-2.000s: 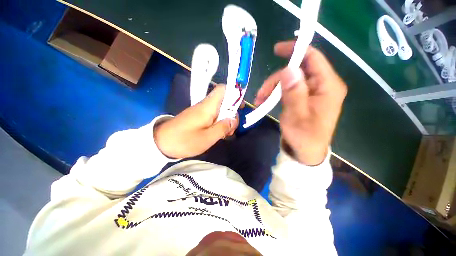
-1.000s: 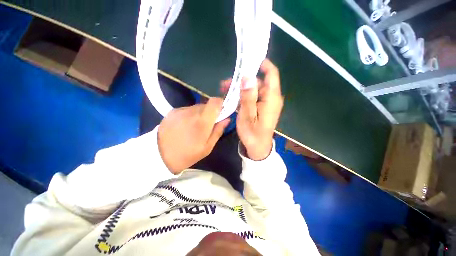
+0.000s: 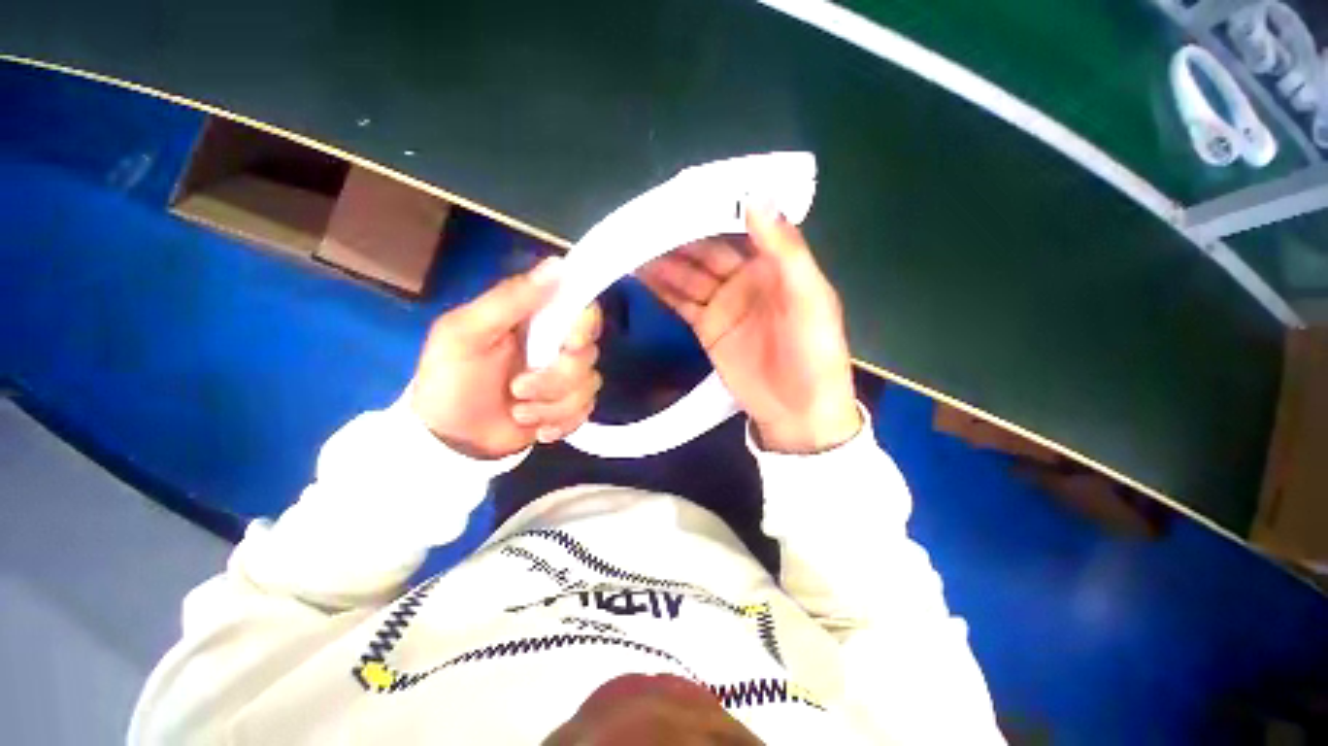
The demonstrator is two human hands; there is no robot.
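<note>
A white curved neck fan body (image 3: 655, 222) is held in front of me above the bench's front edge. One arm of it rises to the right and ends near my right fingers; the other part curves low behind my hands. My left hand (image 3: 513, 367) is closed around the left side of the body. My right hand (image 3: 769, 328) has its thumb on the upper end, with the other fingers spread behind and below it. No battery or wires show.
The dark green bench (image 3: 437, 88) spans the top. A small open carton (image 3: 382, 230) is below its edge on the left. Another white neck fan (image 3: 1220, 110) lies at the upper right, near more white pieces on a metal-framed area. A brown carton (image 3: 1296, 452) is at the right edge.
The blue cell and wires seen two seconds ago no longer show. The white body has been turned and lowered; its long arm now points right. My right thumb has moved to its upper end.
</note>
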